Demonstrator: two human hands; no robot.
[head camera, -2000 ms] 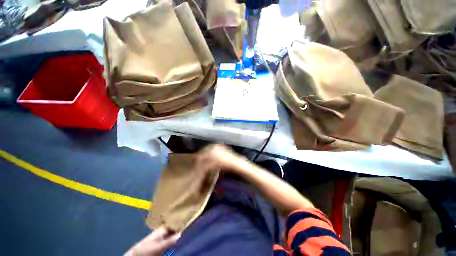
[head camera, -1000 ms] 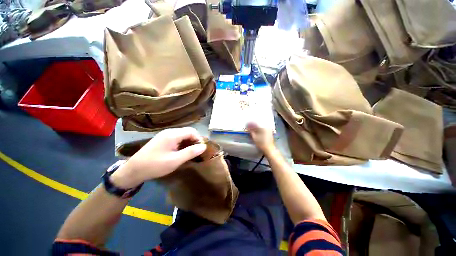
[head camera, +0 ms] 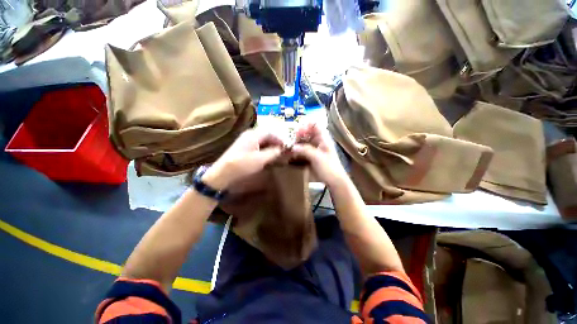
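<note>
A tan bag panel (head camera: pixel 285 212) hangs from both hands over the table's front edge, its lower end in front of the apron. My left hand (head camera: pixel 248 158) holds its upper edge from the left. My right hand (head camera: pixel 316 150) is at the same edge on the right, fingertips close to the left ones. The fingertips are blurred, and I cannot tell if a fitting is between them. The hands are over the pale board in front of the blue machine (head camera: pixel 290 104), whose dark head (head camera: pixel 283 16) is above.
A stack of tan bag bodies (head camera: pixel 177 82) stands on the left, another bag body (head camera: pixel 395 120) on the right with a flat panel (head camera: pixel 506 152) beside it. More bags lie behind. A red crate (head camera: pixel 69 136) is on the floor at left; a carton of tan pieces (head camera: pixel 493 278) is lower right.
My right hand has come from the board to the panel's upper edge. My left hand and the panel have moved right and up towards the machine. The view has shifted slightly.
</note>
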